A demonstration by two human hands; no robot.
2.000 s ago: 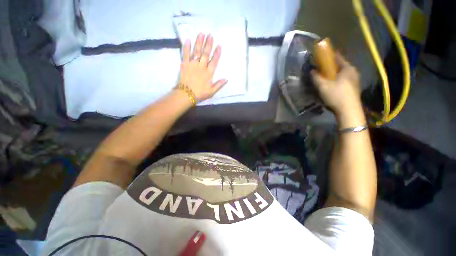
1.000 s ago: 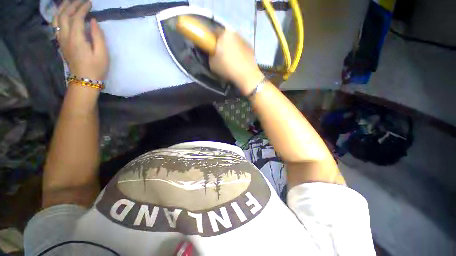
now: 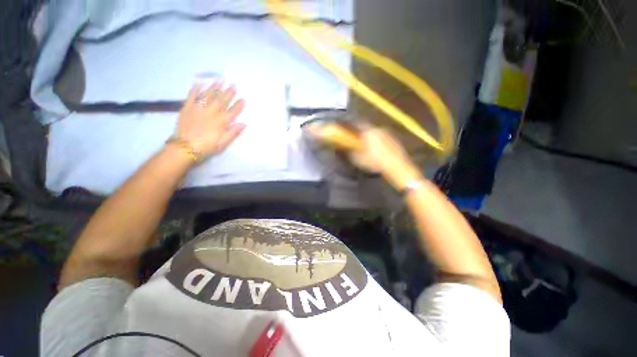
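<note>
The garment, wrong side up (image 3: 105, 143), lies across the surface in front of me, pale blue-white with dark seam lines and a dark grey edge band. My left hand (image 3: 207, 122) lies flat on it, fingers spread, over a pale rectangular piece near the middle seam. My right hand (image 3: 377, 150) holds the orange-tan handle of the steam iron (image 3: 328, 143), blurred by motion, at the garment's right end, right of the pale piece. Whether the iron's plate touches the cloth cannot be told.
The yellow steam hose (image 3: 412, 90) loops from the top of the view over the grey pressing table (image 3: 419, 35) to behind my right hand. A blue and yellow object (image 3: 492, 132) hangs at the table's right. A dark heap (image 3: 534, 293) lies low at the right.
The iron went left onto the cloth, then back right to the garment's right end. My left hand moved to the far left part, then back to the pale piece. The view has shifted.
</note>
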